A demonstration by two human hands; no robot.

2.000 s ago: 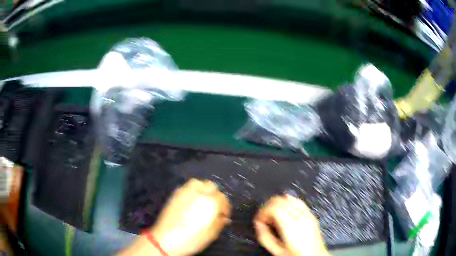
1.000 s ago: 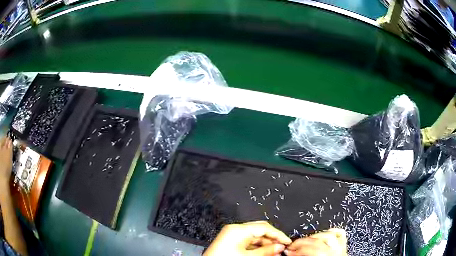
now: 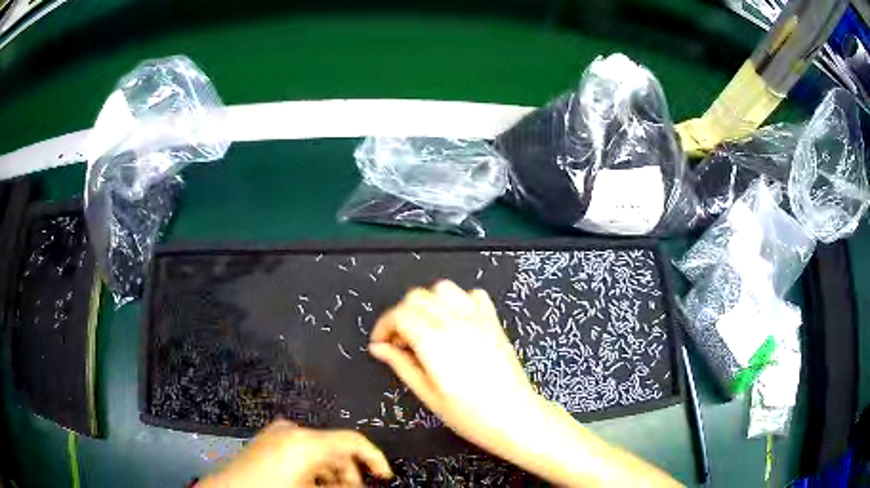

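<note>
The long black tray [image 3: 410,246] lies in front of me. Silvery pins [image 3: 591,324] cover its right part, with loose ones across the middle. Tiny dark parts [image 3: 224,381] are heaped at its lower left. My right hand [image 3: 453,348] is over the tray's middle, its fingertips bent together and pointing left among scattered pins. My left hand [image 3: 296,459] is at the tray's front edge, cut off by the bottom of the picture, fingers curled. Whether either hand holds a part is too small to tell. A lower tray [image 3: 458,472] with small mixed parts shows between and below my hands.
Behind the tray are a flat clear bag [image 3: 429,181] and a bulging bag of black parts [image 3: 611,162]. A tall crumpled bag [image 3: 143,181] stands left, beside a side tray [image 3: 52,353]. At right are a bag of pins [image 3: 744,295], a slim pen-shaped tool [image 3: 694,410] and a yellow-wrapped post [image 3: 735,110].
My view has turned right, and the other person's hand at far left is out of the picture. My hands were together at the tray's front; now they are apart, the right one further up over it.
</note>
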